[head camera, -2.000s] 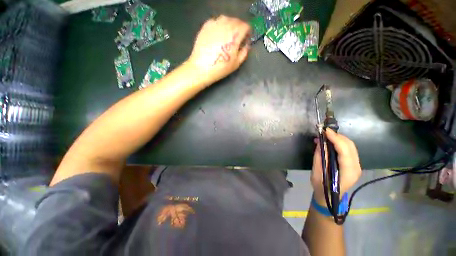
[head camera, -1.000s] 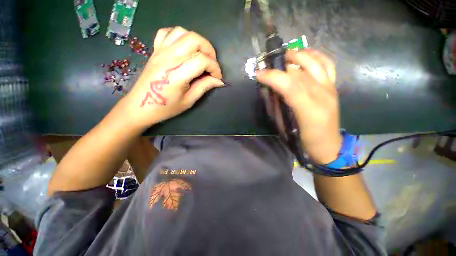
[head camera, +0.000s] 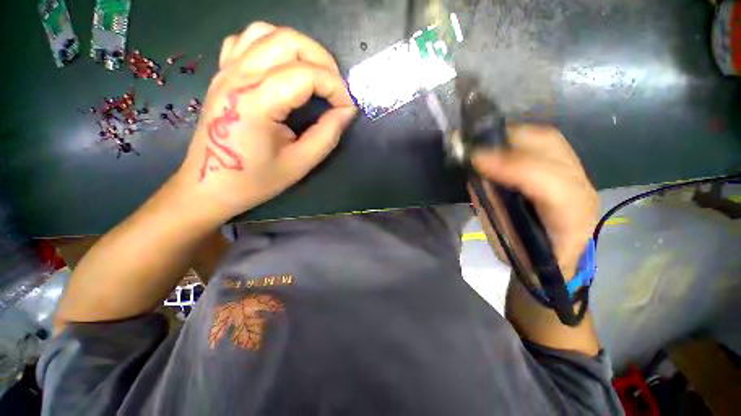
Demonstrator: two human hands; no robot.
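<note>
A circuit board [head camera: 406, 71] lies tilted on the dark green bench top, mostly glaring white, with green at its upper right. My left hand [head camera: 272, 114] is at the board's left end, thumb and index fingertips pinched together at its lower left corner. What they pinch is too small to make out. My right hand [head camera: 536, 183] holds the black soldering iron [head camera: 528, 231], right of and below the board. The iron's tip is blurred and points up toward the board's lower edge; contact cannot be told. Small dark red leaded components [head camera: 122, 114] lie loose left of my left hand.
Two green boards lie at the upper left, one of them beside the components [head camera: 110, 32]. A round item with an orange-red band [head camera: 729, 41] is cut off at the upper right edge. A black cable [head camera: 650, 192] runs from the right edge toward my right wrist, which wears a blue band [head camera: 583, 268].
The view has shifted. My left hand has come from the far boards to beside the single board. My right hand was over that board a second ago and is now to its lower right, still holding the iron.
</note>
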